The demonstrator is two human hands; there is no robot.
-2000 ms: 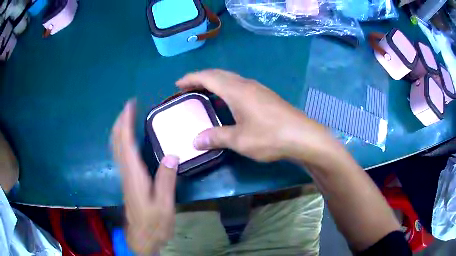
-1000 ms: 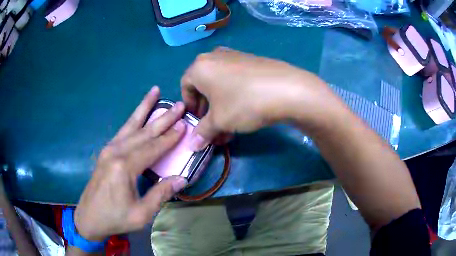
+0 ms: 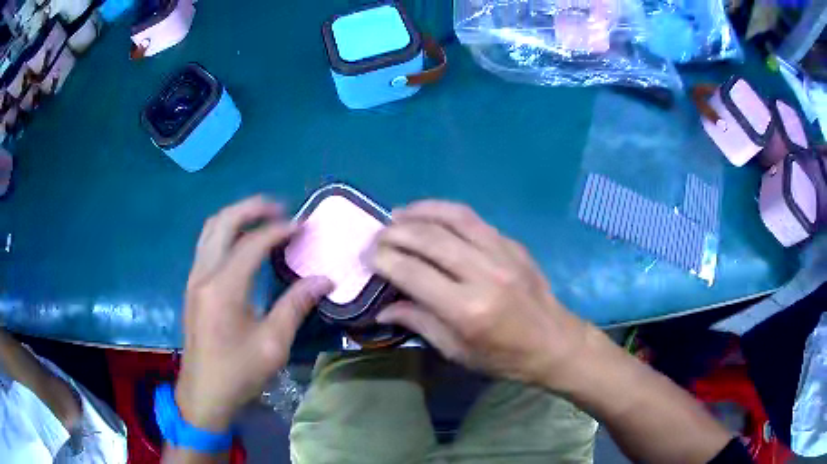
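Note:
A pink speaker unit (image 3: 337,246) with a dark rounded-square rim lies face up at the bench's near edge, its pink cover in the rim. My left hand (image 3: 238,308) is on its left side, thumb on the cover's lower edge. My right hand (image 3: 471,285) is on its right side, fingers bent over the rim and somewhat blurred. Part of a brown strap shows below the unit. The unit's body is mostly hidden under its face and my hands.
A blue unit with an open black face (image 3: 192,116) stands at the left. A covered blue unit (image 3: 376,54) stands at the back. Clear plastic bags (image 3: 580,45) lie behind. A strip sheet (image 3: 648,217) and pink units (image 3: 744,118) are at the right. Another person's arm (image 3: 36,372) shows lower left.
The pink unit has turned, and its strap is now mostly hidden below it. My right hand has moved to its right side. A blue unit without a cover now stands at the left.

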